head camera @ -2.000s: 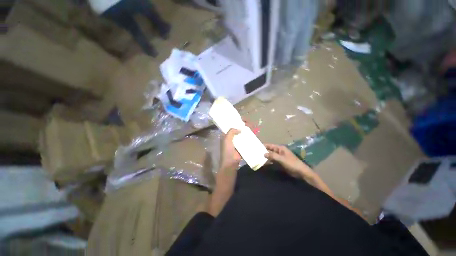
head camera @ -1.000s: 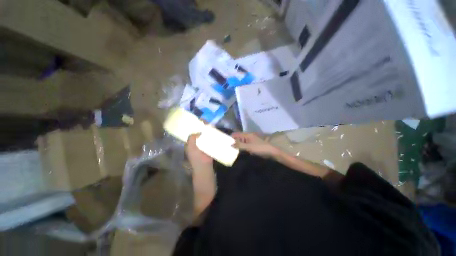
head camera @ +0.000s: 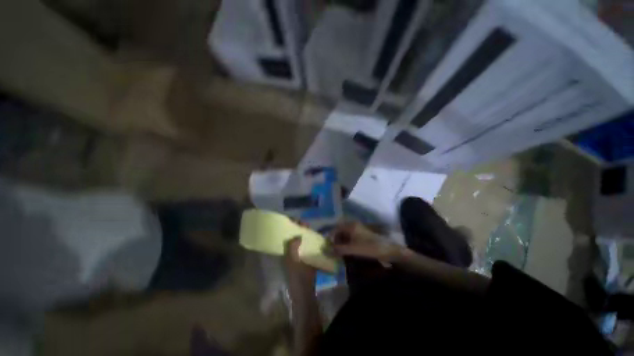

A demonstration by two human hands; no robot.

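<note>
A pale-yellow label sheet [head camera: 267, 232] is held in front of my body, its far end curving up to the left. My left hand [head camera: 297, 254] grips it from below near its middle. My right hand [head camera: 353, 241] is at the sheet's right end with fingers bent together. The picture is dark and blurred, so I cannot tell whether a sticker is between the right fingertips or whether they grip the sheet.
White soundbar cartons [head camera: 469, 90] with black bar pictures stand ahead and to the right. Blue-and-white printed sheets [head camera: 306, 198] lie beyond my hands. My dark shoe [head camera: 434, 233] is on the floor beside a white panel. Brown cardboard [head camera: 146, 97] and a blurred pale shape [head camera: 90, 236] are at left.
The view has turned and darkened. More cartons show ahead, and a shoe has come into view. The label sheet stays in my left hand and looks yellow instead of glaring white.
</note>
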